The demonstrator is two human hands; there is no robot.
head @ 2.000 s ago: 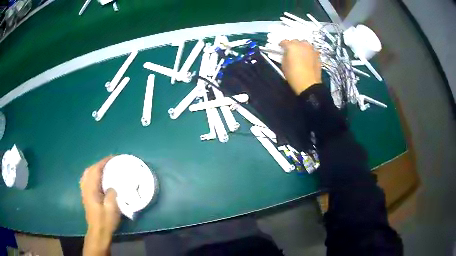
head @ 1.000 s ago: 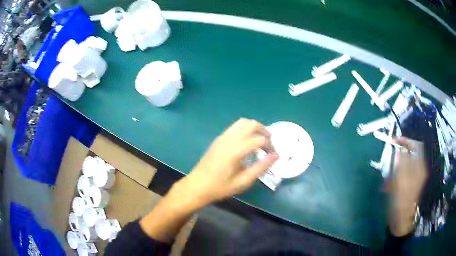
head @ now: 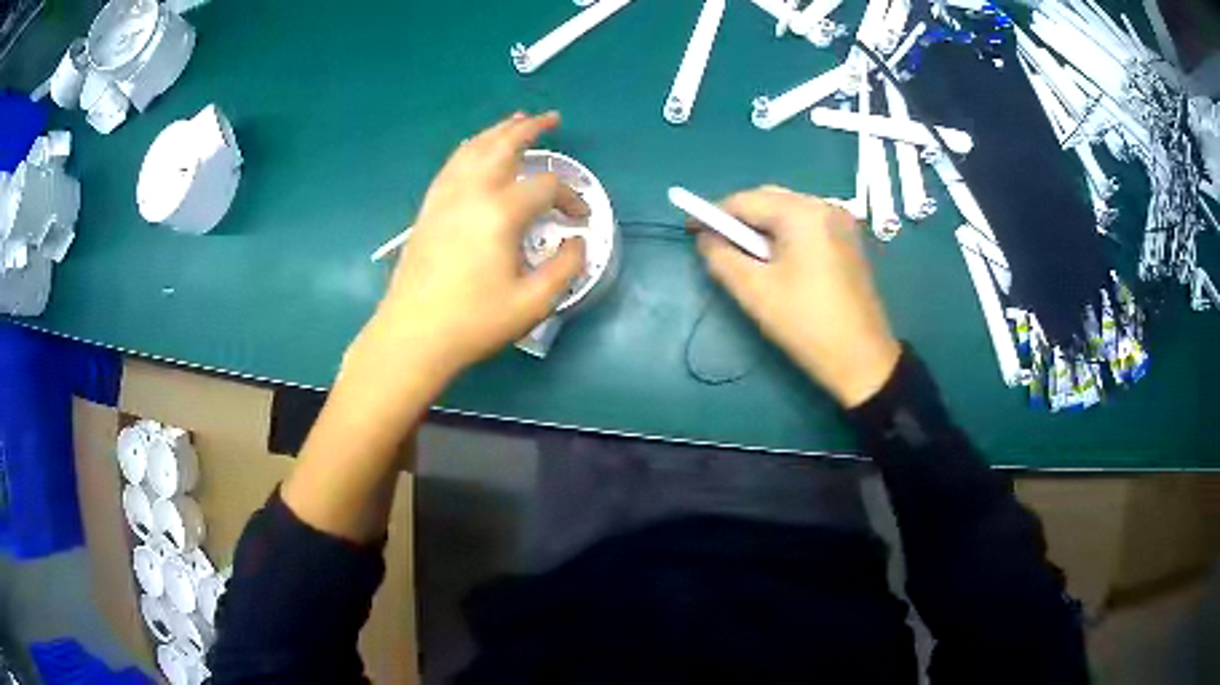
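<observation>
A round white housing (head: 598,221) stands on the green bench in front of me, its hollow inner side up. My left hand (head: 488,248) is over its left part, thumb and fingers at the opening; it covers what the fingertips touch. A white stick (head: 388,245) shows left of this hand. My right hand (head: 796,274) grips a white stick antenna (head: 720,222) to the right of the housing. A thin dark lead (head: 653,228) runs between the housing and my right hand, and a loop of thin wire lies below it.
Several antennas (head: 694,60) lie at the top middle. A black cable bundle (head: 1024,187) and a tangle of white sticks and grey wires (head: 1171,174) lie at right. Other white housings (head: 190,171) stand at left. A cardboard box (head: 288,468) of housings is below the bench edge.
The view has shifted right. The housing now shows its hollow side. My right hand has come from the antennas toward the housing with an antenna in it.
</observation>
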